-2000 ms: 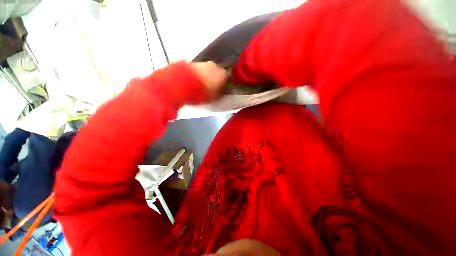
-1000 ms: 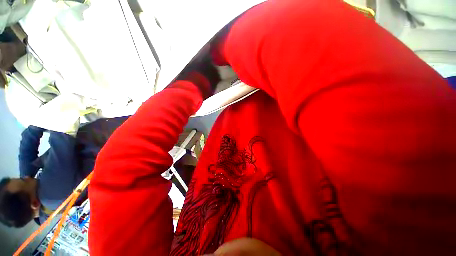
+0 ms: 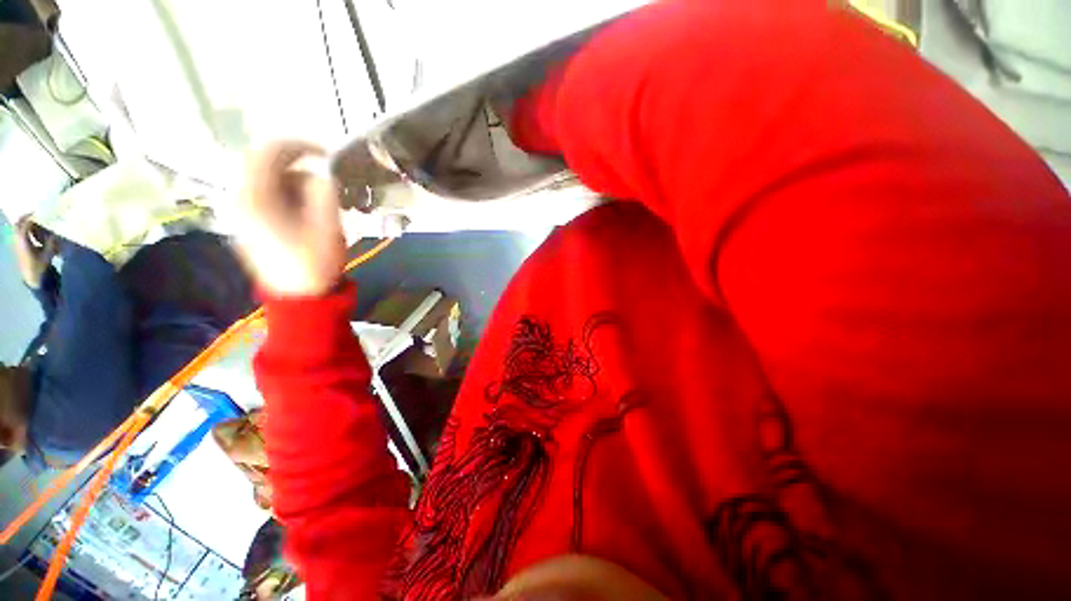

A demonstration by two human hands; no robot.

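A pale bag body (image 3: pixel 540 194) lies across the near edge of the work surface, its long mouth open and its grey-beige lining (image 3: pixel 470 147) showing. My left hand (image 3: pixel 296 223) is blurred and overexposed at the bag's left end. Its fingers are near or on the rim; I cannot tell whether they grip it. My right hand is out of sight; the red right sleeve runs into the bag mouth and ends there. Whatever that hand holds is hidden.
Pale bag pieces (image 3: pixel 200 71) spread over the table at upper left. A person in dark blue (image 3: pixel 88 340) is at the left. Orange straps (image 3: pixel 147 411) cross the lower left above a blue-edged box (image 3: pixel 188 440). More pale pieces (image 3: pixel 998 94) lie at upper right.
My left hand has come out of the bag mouth and moved left to the bag's end. More lining shows. The right sleeve stays in the mouth, slightly shifted.
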